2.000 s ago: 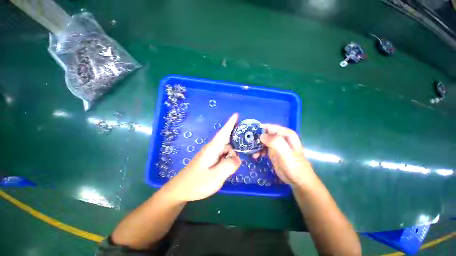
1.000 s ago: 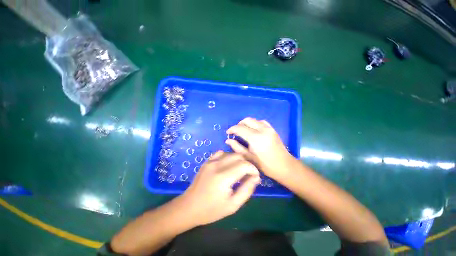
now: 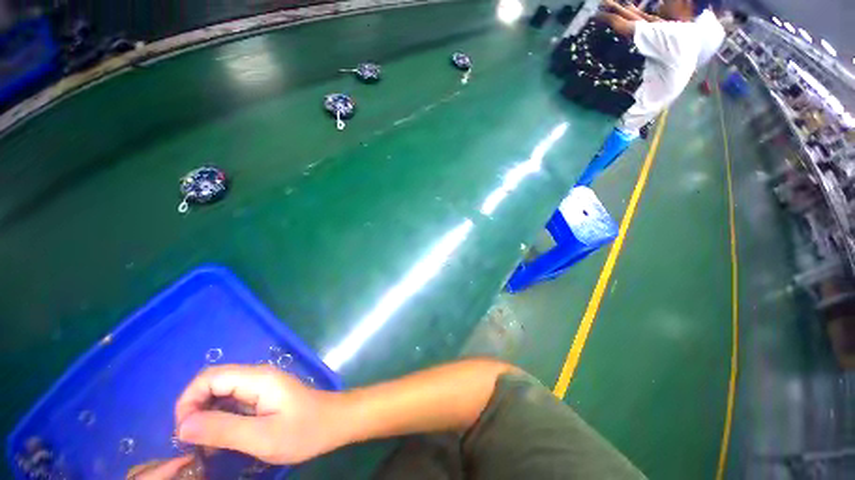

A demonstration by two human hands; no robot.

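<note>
The blue tray [image 3: 281, 335] is at the lower left, cut off by the bottom edge. Thin silvery rings [image 3: 215, 355] lie scattered in it, with a cluster of rings [image 3: 36, 457] at its left corner. My right hand [image 3: 258, 412] is over the tray with fingers curled and thumb near the fingertips; a ring may be at the fingertips, but I cannot tell. Only some fingers of my left hand [image 3: 167, 468] show at the bottom edge, just below my right hand. What they hold is hidden.
Several round motor units with short leads lie beyond the tray on the green surface, the nearest motor unit [image 3: 204, 185] at the left. A person in a white top [image 3: 670, 58] is at the far right near dark parts [image 3: 600, 64]. A blue stool [image 3: 583, 220] stands beside the surface.
The view has swung right, so the tray sits lower left and another person shows. The bag has left view. My left hand is now mostly cut off.
</note>
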